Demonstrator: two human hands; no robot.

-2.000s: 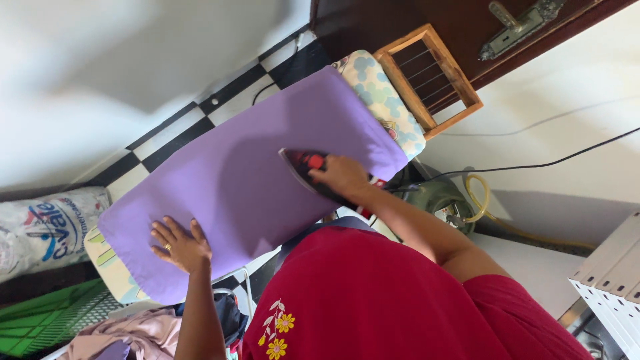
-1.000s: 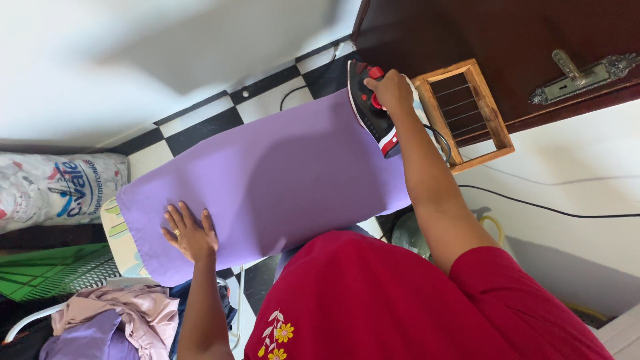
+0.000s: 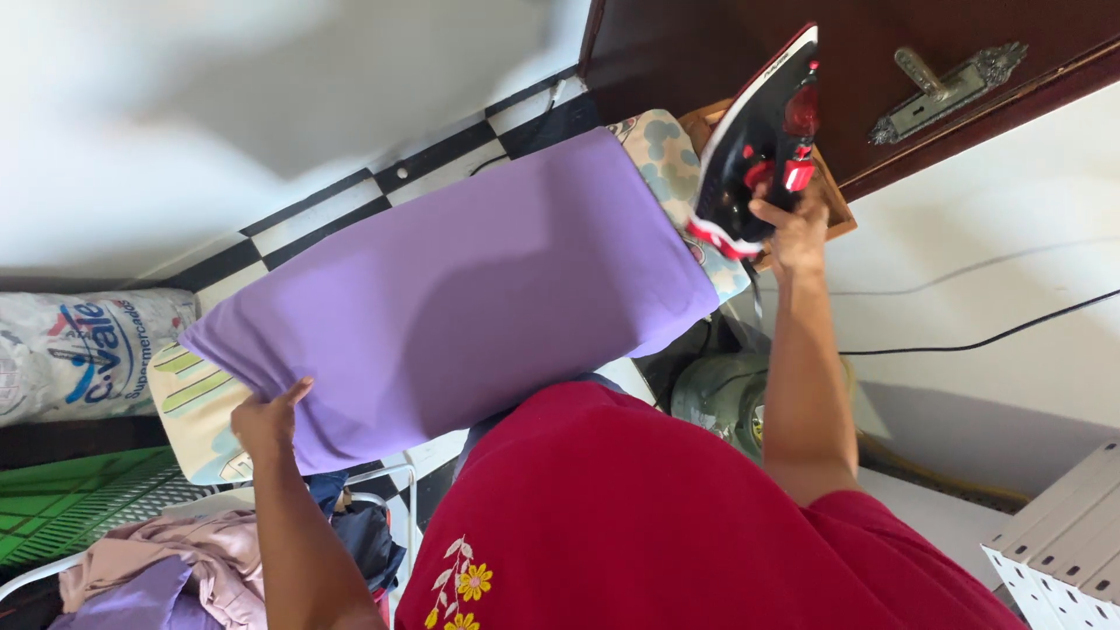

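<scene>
A purple cloth (image 3: 455,289) lies over a narrow ironing board with a patterned cover (image 3: 206,411), whose two ends show past the cloth. My left hand (image 3: 269,420) grips the cloth's lower left edge, which bunches into folds there. Raised above the board's right end, my right hand (image 3: 798,229) is closed on the handle of a black and red clothes iron (image 3: 761,149). The iron is off the cloth, tilted with its tip toward the top of the view. Part of the board's cover is hidden behind it.
A wooden rack (image 3: 840,206) adjoins the board's right end, by a dark door with a metal handle (image 3: 923,74). A black cord (image 3: 980,343) runs right. A gas cylinder (image 3: 722,398) stands below. Crumpled clothes (image 3: 192,551), a green crate (image 3: 79,499) and a filled plastic bag (image 3: 96,354) are at left.
My right hand has lifted the iron off the purple cloth, to the right. My left hand, flat on the cloth before, now grips its edge. The cloth has shifted, uncovering more of the board's ends.
</scene>
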